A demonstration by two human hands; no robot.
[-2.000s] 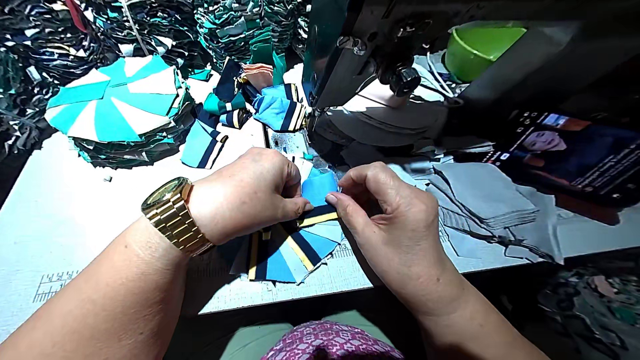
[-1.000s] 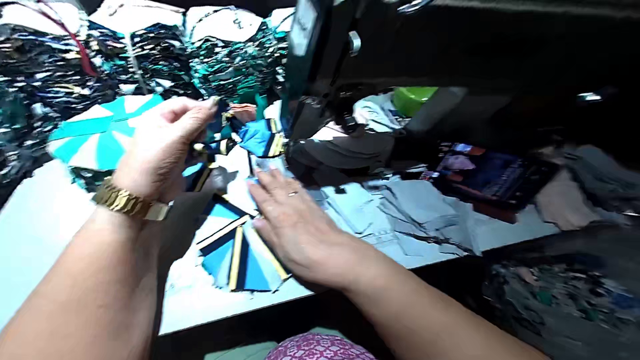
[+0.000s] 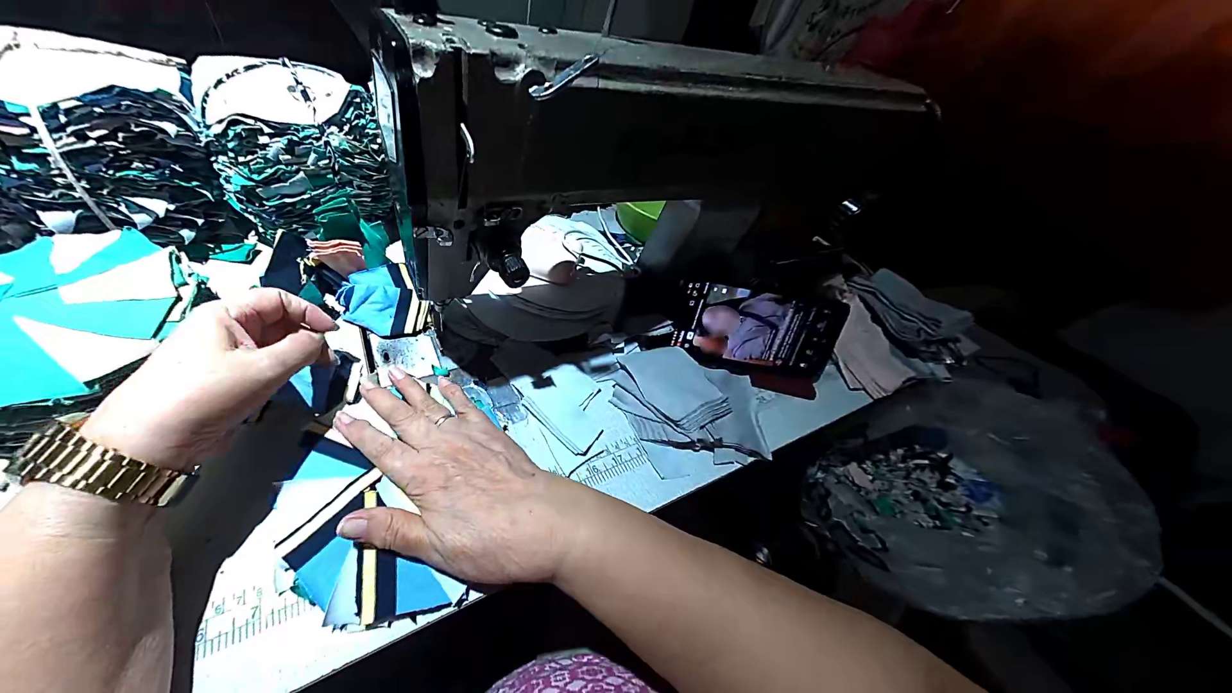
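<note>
My right hand (image 3: pixel 452 481) lies flat, fingers spread, on a pieced fabric round (image 3: pixel 332 568) of blue, navy, white and yellow wedges, with its fingertips near the sewing machine's needle plate (image 3: pixel 406 354). My left hand (image 3: pixel 226 366), with a gold watch at the wrist, is raised left of the needle area, thumb and forefinger pinched together; whether a thread or scrap is between them cannot be told. Just beyond these fingertips lies a bunched blue scrap with striped edging (image 3: pixel 380 300), beside the sewing machine's head (image 3: pixel 428 173). The needle itself is hard to make out.
A stack of turquoise and white rounds (image 3: pixel 87 318) stands at left, with tied fabric bundles (image 3: pixel 289 144) behind. Grey fabric pieces (image 3: pixel 674 390) and a phone (image 3: pixel 756 332) with its screen lit lie right of the needle. A container of scraps (image 3: pixel 1039 510) sits beyond the table's right edge.
Two seconds ago both hands held the fabric together before the machine. They have parted: the right now lies flat on the round, the left is off it. The view has shifted to the right.
</note>
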